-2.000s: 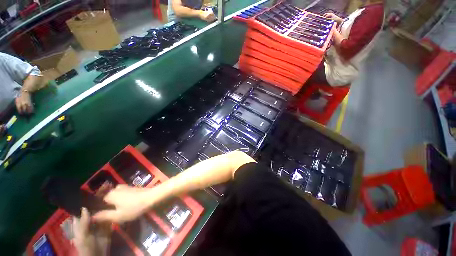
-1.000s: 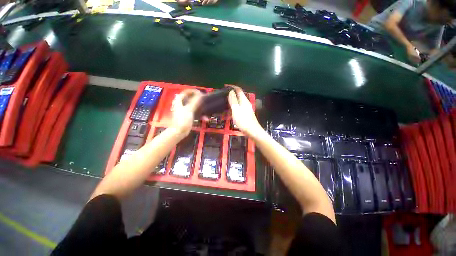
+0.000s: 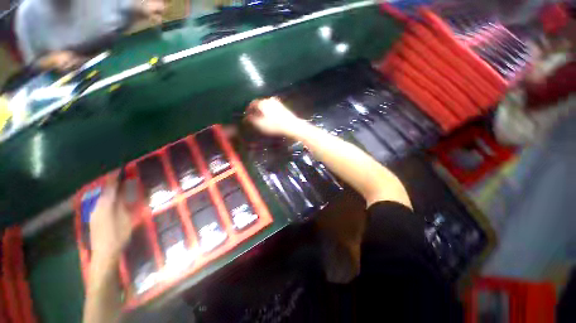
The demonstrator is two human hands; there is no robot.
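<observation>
The red phone tray [image 3: 183,205] lies slanted on the bench. Several uncovered phones [image 3: 201,217] with pale label patches lie back up in its slots. My left hand [image 3: 110,217] is blurred over the tray's left end, beside a blue-fronted phone [image 3: 90,200]. A thin dark edge shows at its fingers; its grip is unclear. My right hand [image 3: 271,117] is over the back left part of the glossy black cover tray [image 3: 294,183], fingers curled and blurred. I cannot tell if it holds a cover. Rows of black back covers [image 3: 385,126] show farther right.
Stacked red trays [image 3: 442,69] stand at the back right, and more red trays [image 3: 16,277] at the left edge. A carton with shiny dark contents [image 3: 451,233] and a red stool [image 3: 511,299] are at the right. A person [image 3: 69,31] sits across the bench.
My hands have parted from the phone they held together over the red tray. The right hand has moved right to the cover tray, the left toward the tray's left end. The view has turned.
</observation>
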